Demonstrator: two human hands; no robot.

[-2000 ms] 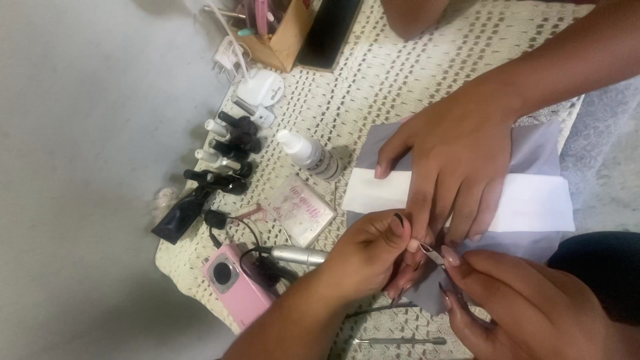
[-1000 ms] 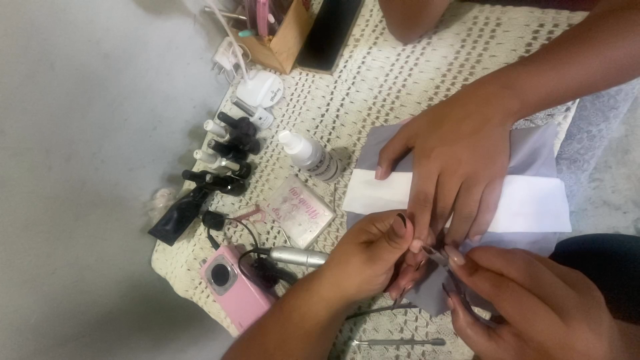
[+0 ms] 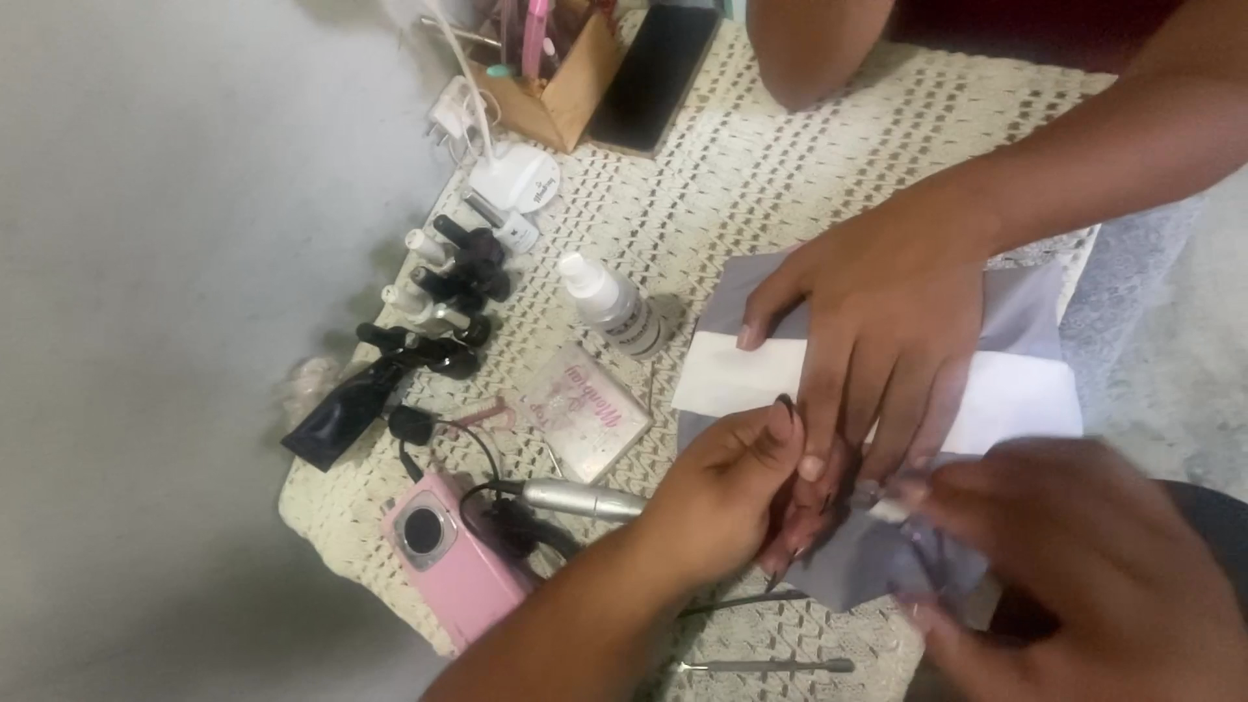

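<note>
My left hand (image 3: 731, 497), with long dark nails, grips a finger of another person's hand (image 3: 887, 331). That hand lies palm down, fingers toward me, on a white strip (image 3: 1024, 405) over a grey cloth (image 3: 848, 565). Close to those fingertips on the right is my right hand (image 3: 1063, 565), blurred. It holds a small metal nail tool (image 3: 892, 507), whose exact kind the blur hides. A metal cuticle pusher (image 3: 770, 667) lies below on the crocheted tablecloth. Another thin dark tool (image 3: 741, 603) lies partly behind my left hand.
Left of the hands are a white-capped bottle (image 3: 614, 307), a clear square case (image 3: 585, 414), a silver nail drill handpiece (image 3: 580, 498) and a pink device with a dial (image 3: 458, 561). Nail polish bottles (image 3: 458, 283) line the wall side. Farther back are a phone (image 3: 655, 78) and a wooden organizer (image 3: 556, 97).
My right hand, with the metal tool, has moved slightly away from the other person's fingertip and is now blurred by motion. My left hand has kept its grip.
</note>
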